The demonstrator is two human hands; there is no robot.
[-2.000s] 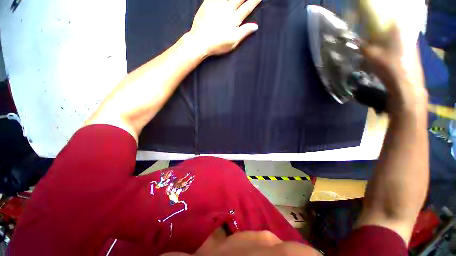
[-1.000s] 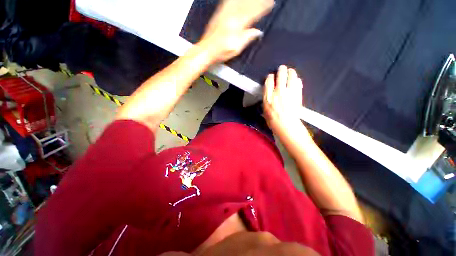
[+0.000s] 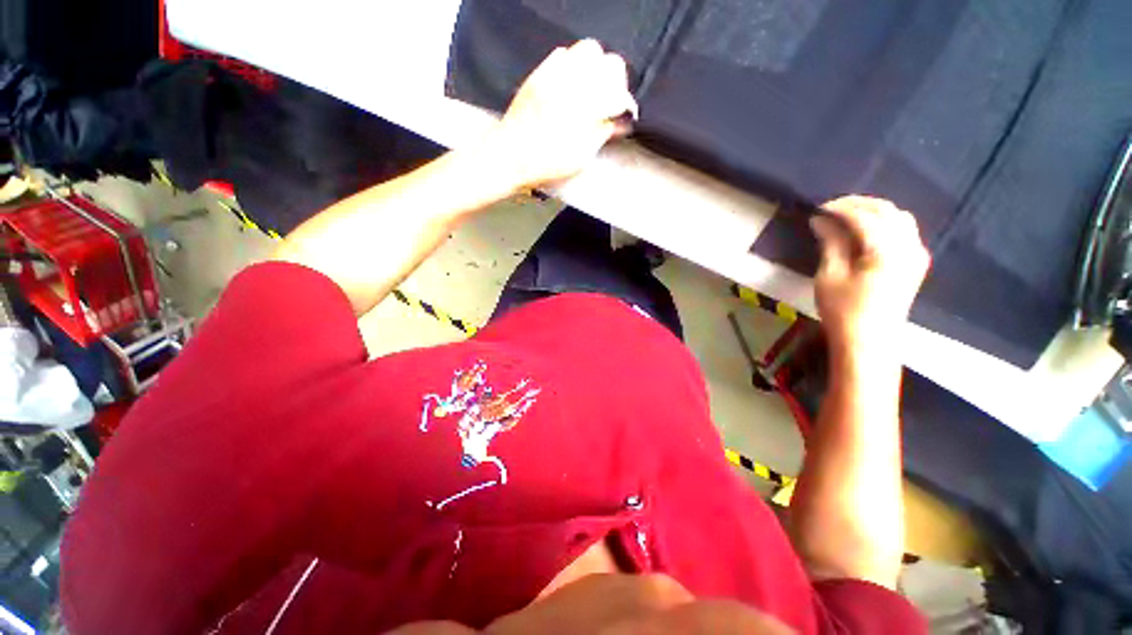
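A dark garment (image 3: 795, 112) lies over the white pressing table (image 3: 677, 199), with long seams running across it. My left hand (image 3: 574, 106) is closed on the garment's near edge, left of centre. My right hand (image 3: 869, 248) grips the same edge further right, with a dark flap of cloth at its fingers. Between the hands the edge is drawn back and a strip of white table shows. The iron (image 3: 1109, 248) stands at the right rim of the picture, cut off by it and touched by neither hand.
A light-blue pad (image 3: 1092, 444) is at the table's right corner. A red crate (image 3: 81, 267) stands on the floor at the left. Dark cloth (image 3: 310, 161) hangs beyond the table at the left. Black-and-yellow tape (image 3: 760, 469) marks the floor under the table edge.
The iron was let go between the first and second frames. Since the second frame, my right hand has moved right along the edge, and both hands have closed on the cloth.
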